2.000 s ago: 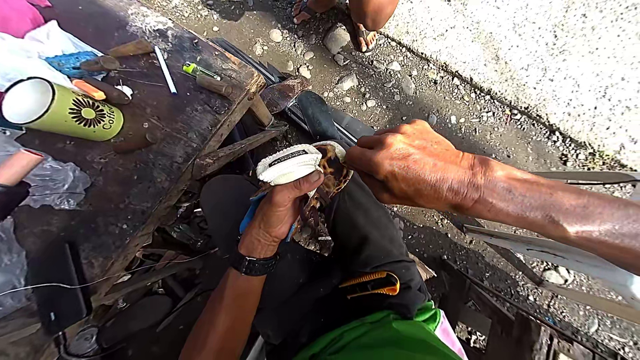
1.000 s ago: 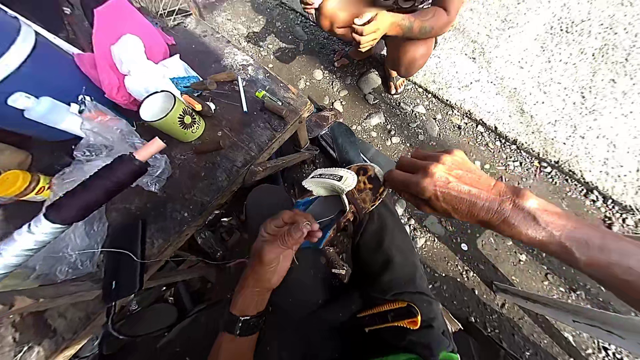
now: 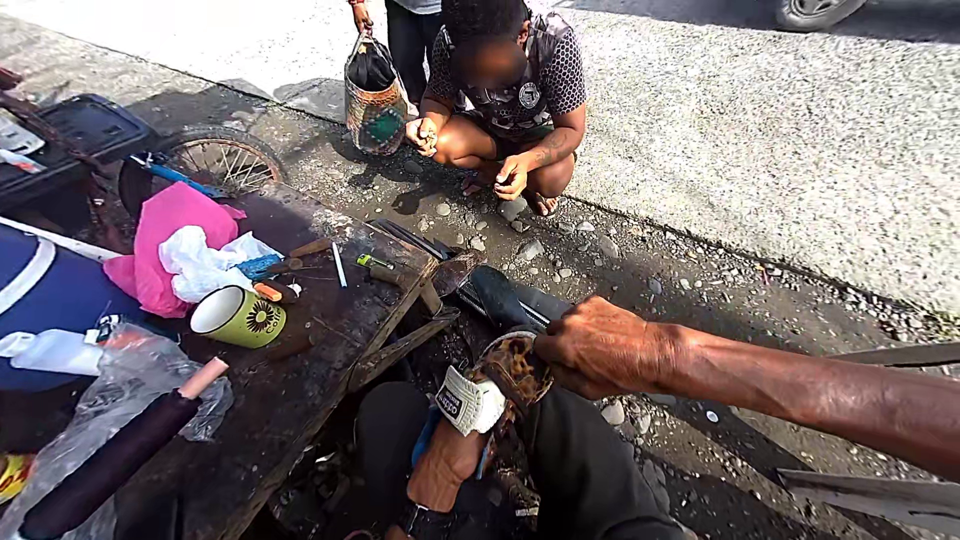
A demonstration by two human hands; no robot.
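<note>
A shoe upper in brown leopard print (image 3: pixel 517 364), with a white padded part bearing a maker's label (image 3: pixel 471 401), rests over my lap. My left hand (image 3: pixel 448 457) reaches up beneath the white part, its fingers mostly hidden under it, so its hold cannot be made out. At the right edge of the printed part is my right hand (image 3: pixel 600 349), its fingers curled closed; whether they pinch the material or something thin is hidden. Just beyond the shoe lies a dark piece with a zipper (image 3: pixel 499 300).
A worn wooden table (image 3: pixel 315 382) at left bears a green mug (image 3: pixel 238 316), a lighter (image 3: pixel 375 262), a white stick (image 3: pixel 340 265), plastic bags (image 3: pixel 176 247) and wooden-handled tools (image 3: pixel 307 248). A person (image 3: pixel 510 97) squats ahead on gravel; another stands behind, holding a woven bag (image 3: pixel 375 112).
The view has swung up, showing more of the street. My left hand, apart from the white part a second ago, is now under it. My right hand has come closer to the printed material.
</note>
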